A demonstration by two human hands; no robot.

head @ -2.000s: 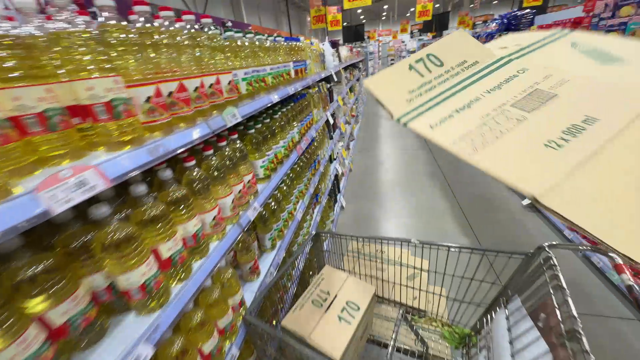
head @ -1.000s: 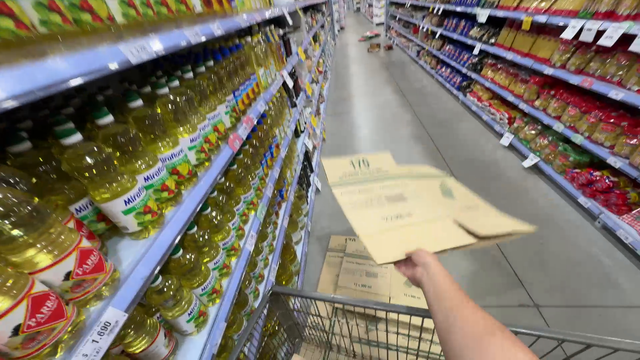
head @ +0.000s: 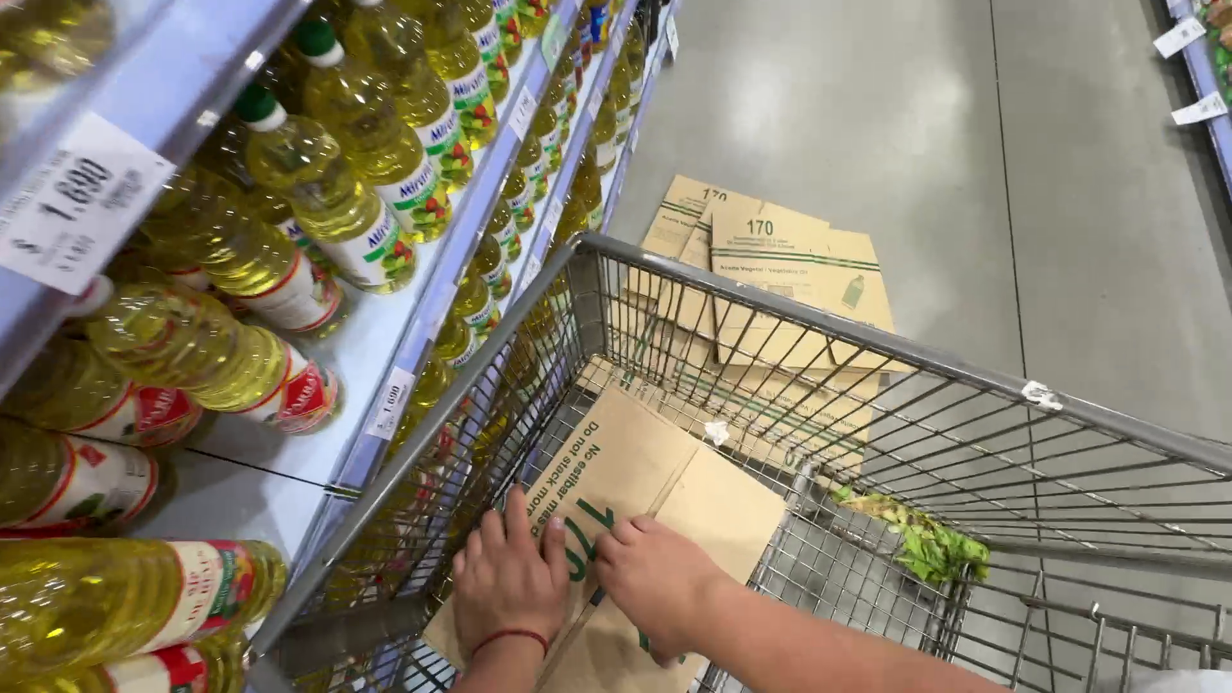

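A closed cardboard box [head: 717, 500] with green print lies in the metal shopping cart [head: 818, 322]. My left hand [head: 510, 577], with a red string at the wrist, rests on the box's left side, fingers spread. On the box's middle seam is my right hand [head: 659, 582], its fingers curled at the flap edge; whether they grip it I cannot tell. Several flattened cardboard boxes [head: 770, 245] lie in a pile on the floor beyond the cart's front, partly seen through the wire. Green leaves [head: 938, 549] sit at the cart's right side.
Shelves [head: 375, 385] of bottled cooking oil [head: 327, 192] run close along the cart's left side, some bottles lying tilted. A price tag [head: 82, 207] hangs from the shelf edge. Grey floor [head: 866, 115] stretches ahead, with another shelf edge [head: 1208, 106] at the far right.
The flattened cardboard that my right hand held over the cart a second ago is out of that hand. Both hands are now at the box in the cart. The view has tilted down.
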